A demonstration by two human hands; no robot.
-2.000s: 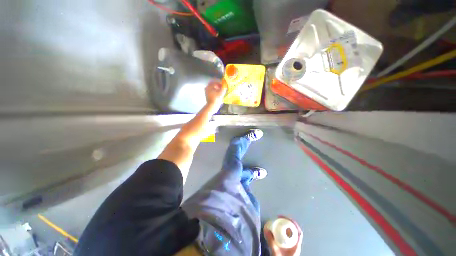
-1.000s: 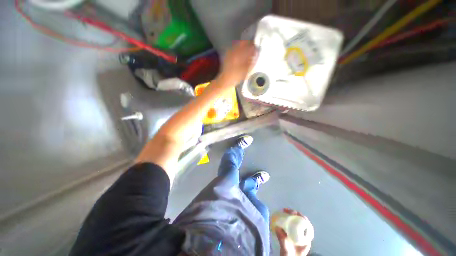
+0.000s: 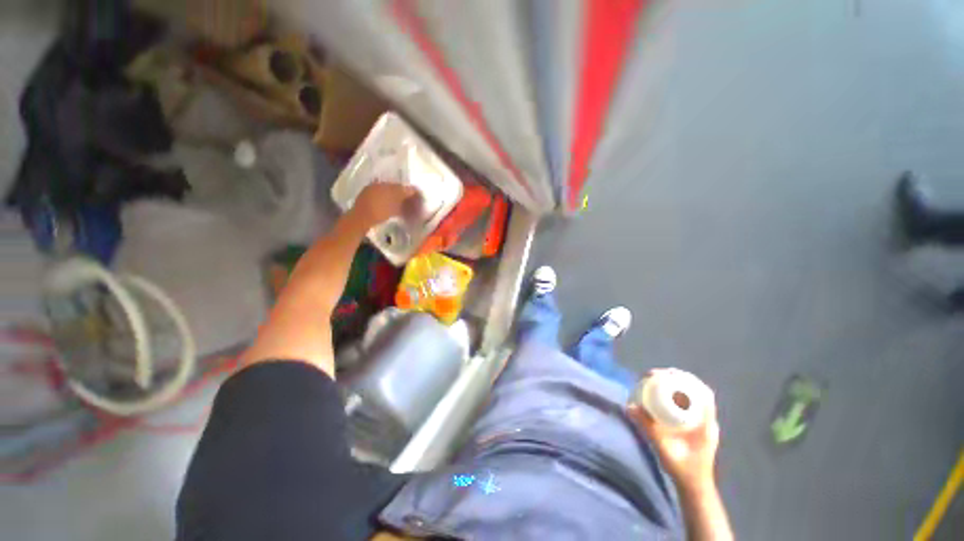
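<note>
The large adhesive can (image 3: 428, 180), with a silver-white top and orange-red side, stands in the low cabinet at upper centre. Its round spout (image 3: 393, 237) faces up. My left hand (image 3: 389, 201) is on the middle of the can's top, its fingers curled, apparently around the handle; the grip is blurred. My right hand (image 3: 682, 435) holds a whitish glue bottle (image 3: 666, 393) at lower right, away from the can. The bottle's open mouth faces up and no cap is on it.
A yellow can (image 3: 436, 283) and a grey jerrycan (image 3: 407, 370) stand nearer me in the cabinet. A cabinet door (image 3: 476, 95) stands open above. A pale hose (image 3: 185, 349) and red lines are at left. A dark shape, possibly a person's leg (image 3: 935, 222), is at far right.
My left hand has moved from beside the yellow can to the adhesive can's top. My view has swung right, showing more aisle floor. My right hand still holds the bottle.
</note>
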